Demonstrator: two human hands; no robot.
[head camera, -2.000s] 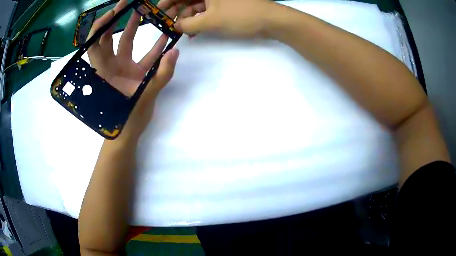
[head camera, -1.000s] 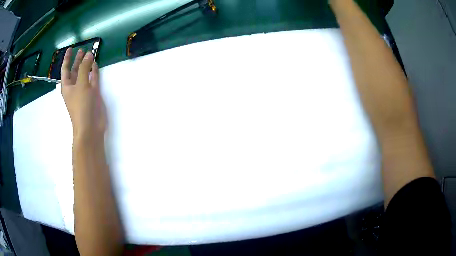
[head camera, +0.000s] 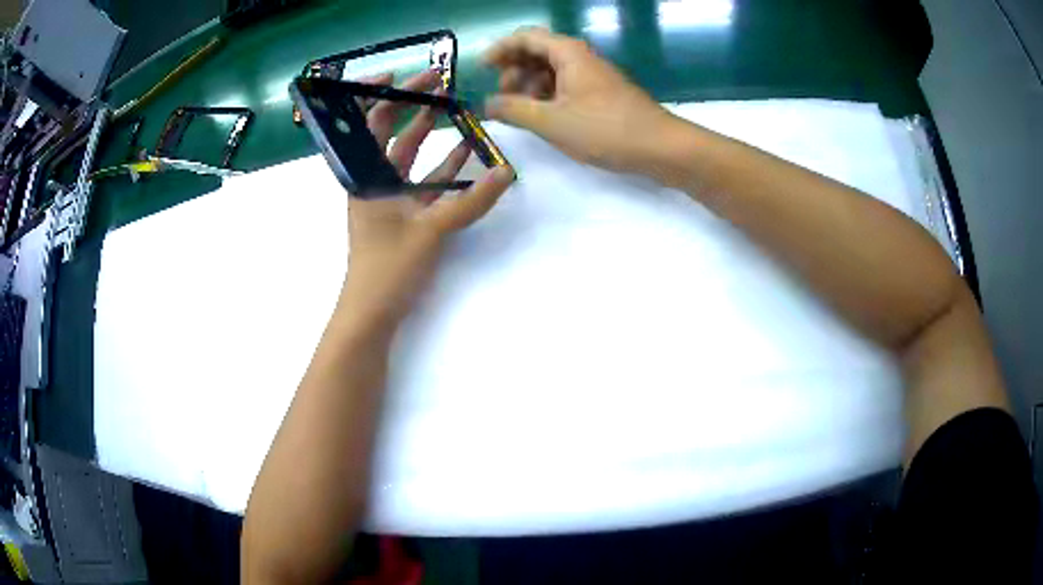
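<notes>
My left hand (head camera: 418, 217) holds a black phone frame (head camera: 343, 143) tilted above the far edge of the white sheet (head camera: 641, 343). The fingers show through its open window and the thumb lies at its right end. The solid plate with a hole is at the left, and gold-orange marks show at the narrow right end. My right hand (head camera: 572, 97) is just right of that end, apart from the frame, fingers bent and blurred. I cannot tell whether its fingertips pinch something small.
Another black frame (head camera: 448, 57) lies on the green bench (head camera: 549, 46) behind the held one. A further frame (head camera: 244, 137) lies farther left, near a pale cable with a yellow fitting (head camera: 146, 168). Metal rails (head camera: 74, 206) and a white-grey box (head camera: 71, 48) stand at left.
The view has shifted. My left hand, empty over the left frames one second ago, now holds a frame nearer the middle. My right hand has come back into view beside it.
</notes>
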